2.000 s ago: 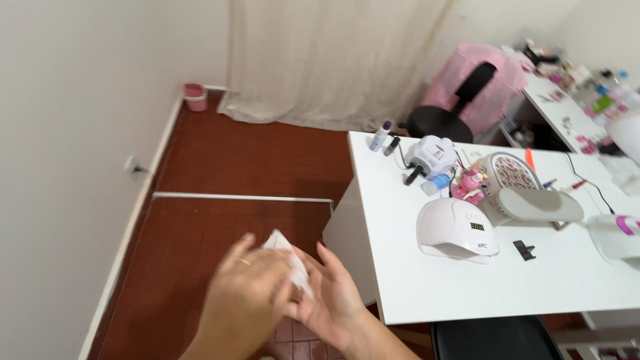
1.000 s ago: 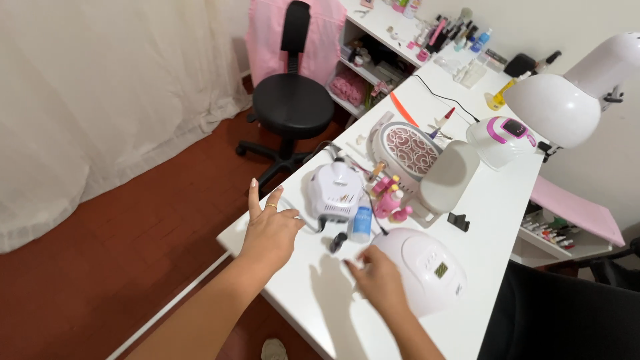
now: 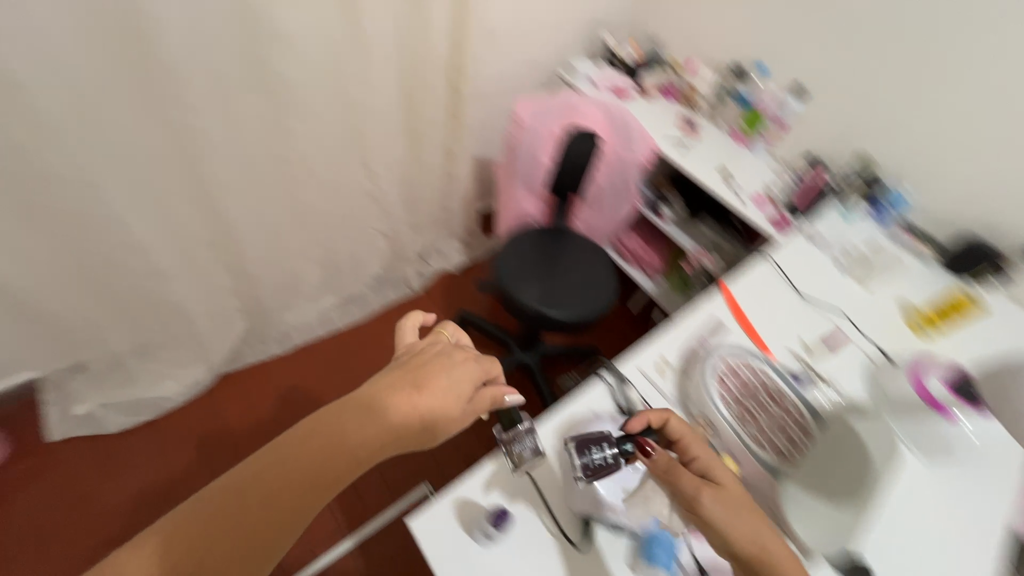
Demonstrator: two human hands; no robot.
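Note:
My left hand (image 3: 448,384) holds a nail polish bottle (image 3: 518,442) by its black cap, between thumb and fingers, with the glass hanging below; its contents look grey or clear. In my right hand (image 3: 692,472) is a dark purple nail polish bottle (image 3: 596,456), gripped by its black cap and tilted sideways. The two bottles are close together but apart, above the corner of the white table (image 3: 448,528). A small bottle with a purple top (image 3: 498,520) stands below them. Behind the right-hand bottle, a white device is blurred and partly hidden.
A round-topped nail dust collector (image 3: 764,408) and an orange file (image 3: 746,320) lie on the table, with black cables around. Beyond it are a black stool (image 3: 556,276), a pink cover (image 3: 536,152) and a white shelf desk (image 3: 688,152) crowded with bottles. A pale curtain hangs at left.
The white tissue between my hands two seconds ago is out of sight. Both hands, without bottles a second ago, now hold nail polish bottles. The view has swung strongly.

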